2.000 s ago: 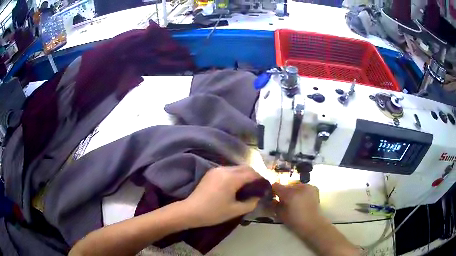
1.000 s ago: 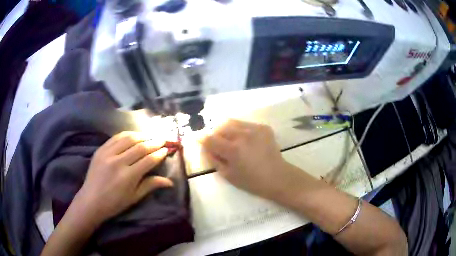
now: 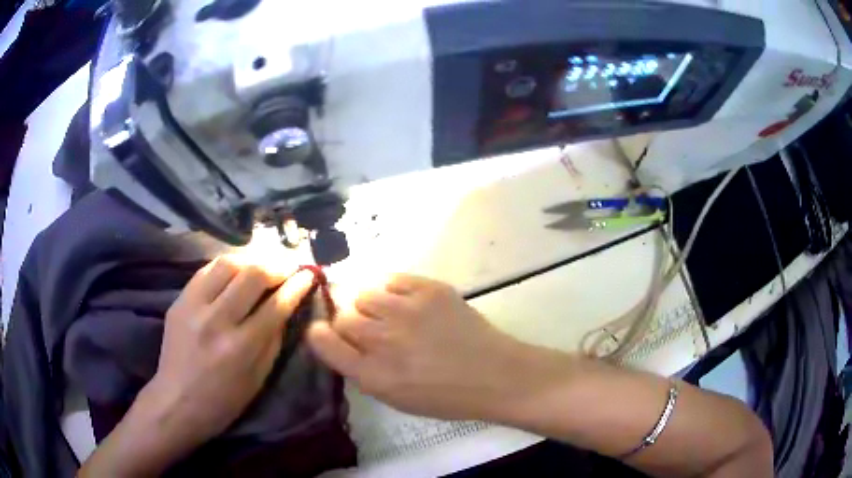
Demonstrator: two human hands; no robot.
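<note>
Grey fabric (image 3: 103, 252) with a maroon band (image 3: 322, 448) lies on the left of the machine bed, its seam edge just in front of the lit presser foot (image 3: 291, 231). My left hand (image 3: 220, 341) lies on the cloth, with thumb and fingers pinching its reddish edge close to the foot. My right hand (image 3: 402, 341) is beside it on the right, fingers curled at the cloth's right edge; its fingertips are partly hidden, and I cannot tell whether they grip. The needle is lost in the glare.
The white machine head (image 3: 374, 103) with its lit panel (image 3: 607, 79) spans the top. Blue and yellow-green thread snips (image 3: 612, 213) lie on the bed at right. A pale cord (image 3: 677, 266) hangs near them. Grey cloth (image 3: 803, 373) hangs at far right.
The view has moved in closer to the machine since the first frame. My right hand has moved left and down, from beside the foot to the cloth's edge. My left hand stays on the cloth.
</note>
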